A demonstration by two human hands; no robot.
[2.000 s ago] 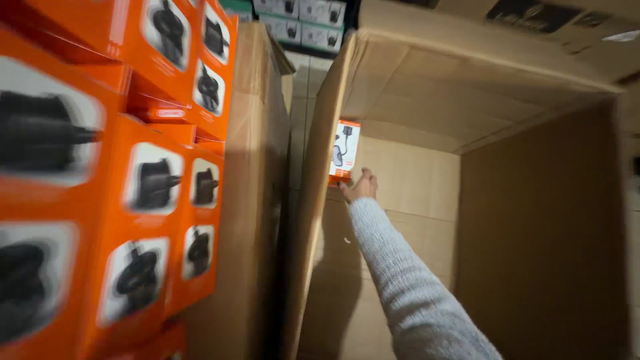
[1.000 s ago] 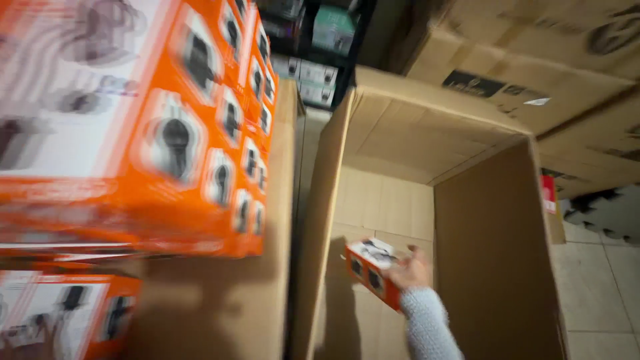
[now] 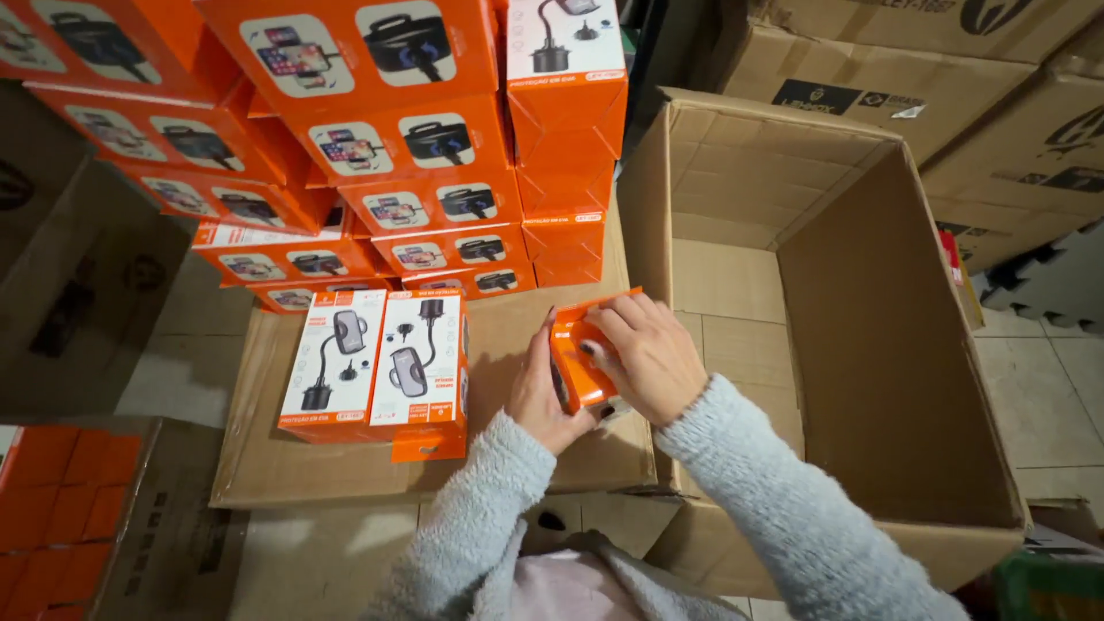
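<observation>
An orange product box is held between my two hands over the right part of a closed cardboard carton. Around its left side and lower edge wraps my left hand. My right hand lies over its orange end, fingers bent at the top edge. Two orange-and-white phone holder boxes, the left one and the right one, lie side by side on the carton; the right one has a hang tab sticking out. Behind them rise stacks of matching boxes.
A large open cardboard box stands directly right of the carton. Closed cartons are stacked behind it. At the lower left, another open carton holds orange boxes. Tiled floor shows below.
The right hand has moved from inside the open cardboard box to above the closed carton, with an orange box. The left hand has come into view on that box. The view has swung left.
</observation>
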